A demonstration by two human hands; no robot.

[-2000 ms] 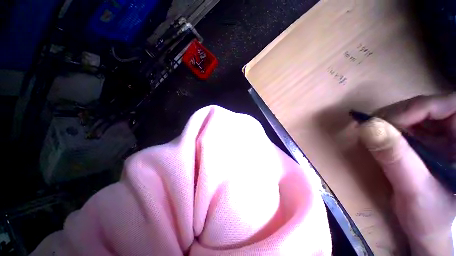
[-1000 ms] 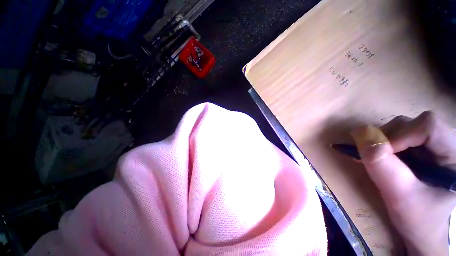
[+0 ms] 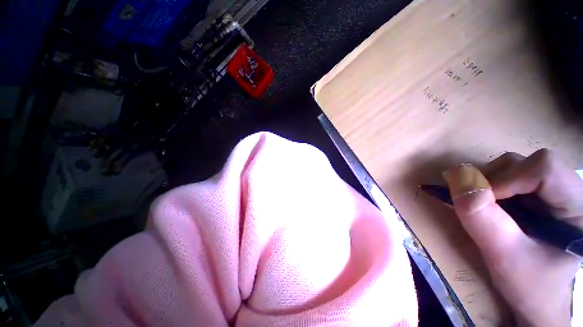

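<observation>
My right hand (image 3: 511, 223) is at the right side, cut off by the lower right of the picture. It holds a dark pen (image 3: 530, 220) in a writing grip, with a yellow-brown cover on the thumb. The pen's tip is at the tan cardboard sheet (image 3: 383, 102), near its left edge. Small dark handwriting stands on the sheet above the hand, with fainter marks below. My left hand is not visible; a pink sleeve or garment (image 3: 198, 249) fills the lower middle, overexposed in part.
A metal-edged bench rim (image 3: 364, 179) runs diagonally beside the cardboard. A small red box (image 3: 251, 71) with thin pieces inside sits lower down at the upper middle. Dark machinery, a blue object (image 3: 144, 19) and a pale box (image 3: 96, 191) are at the left. White paper edges show at far right.
My right hand and the pen have moved down and left over the cardboard, most of it before the last second. A small mark now shows beside the pen tip. The view has shifted slightly.
</observation>
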